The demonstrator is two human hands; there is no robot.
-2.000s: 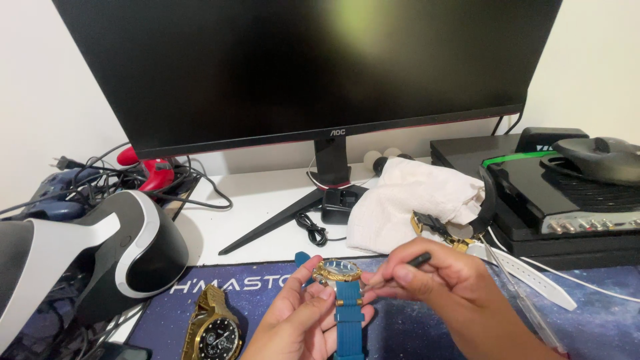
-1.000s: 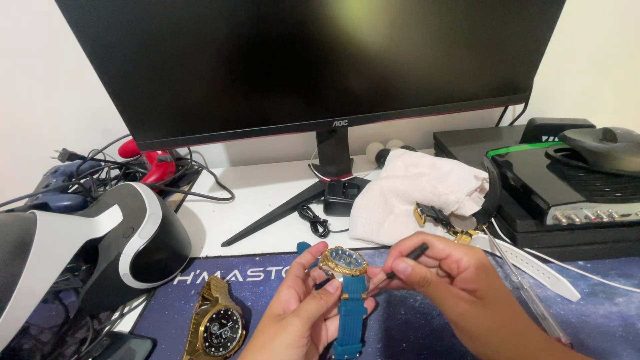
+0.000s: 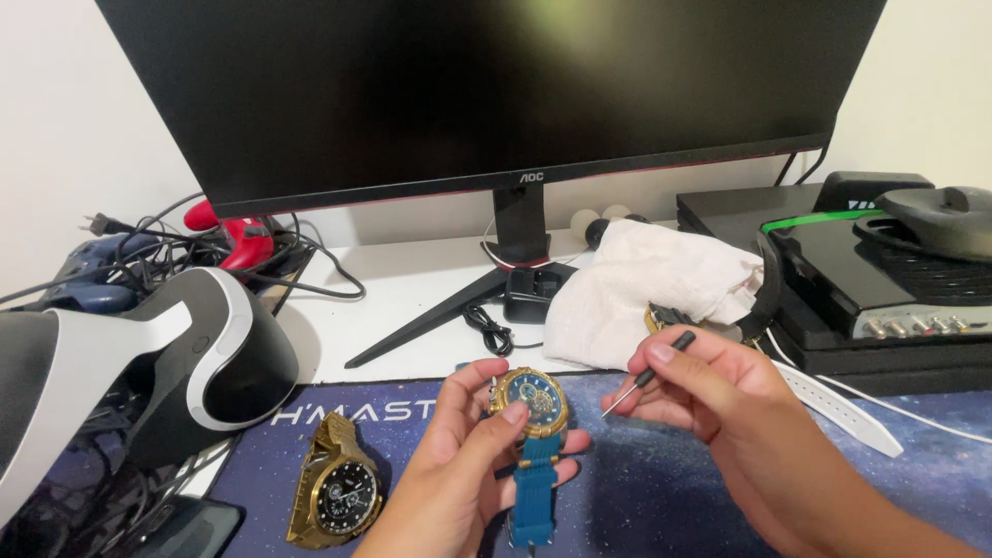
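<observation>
My left hand (image 3: 473, 442) grips a gold-cased wristwatch (image 3: 532, 402) with a blue dial, its face toward the camera and my thumb over the case edge. Its blue strap (image 3: 533, 496) hangs down past my fingers. To the right, my right hand (image 3: 713, 395) holds a small screwdriver (image 3: 649, 373) with a black handle; the thin metal tip points down and left, apart from the watch. On the dark blue mat left of my left hand lies a gold metal wristwatch (image 3: 341, 492) with a black dial.
A white cloth (image 3: 643, 291) lies behind my right hand, with a white strap (image 3: 845, 411) to the right. An AOC monitor (image 3: 496, 101) stands behind. At left are a VR headset (image 3: 240, 349), a red game controller (image 3: 244, 244) and cables; at right, a black box with connectors (image 3: 914, 279).
The screwdriver, which was at the watch's side, has moved right and away from it in my right hand. The watch in my left hand has turned so its dial faces the camera more.
</observation>
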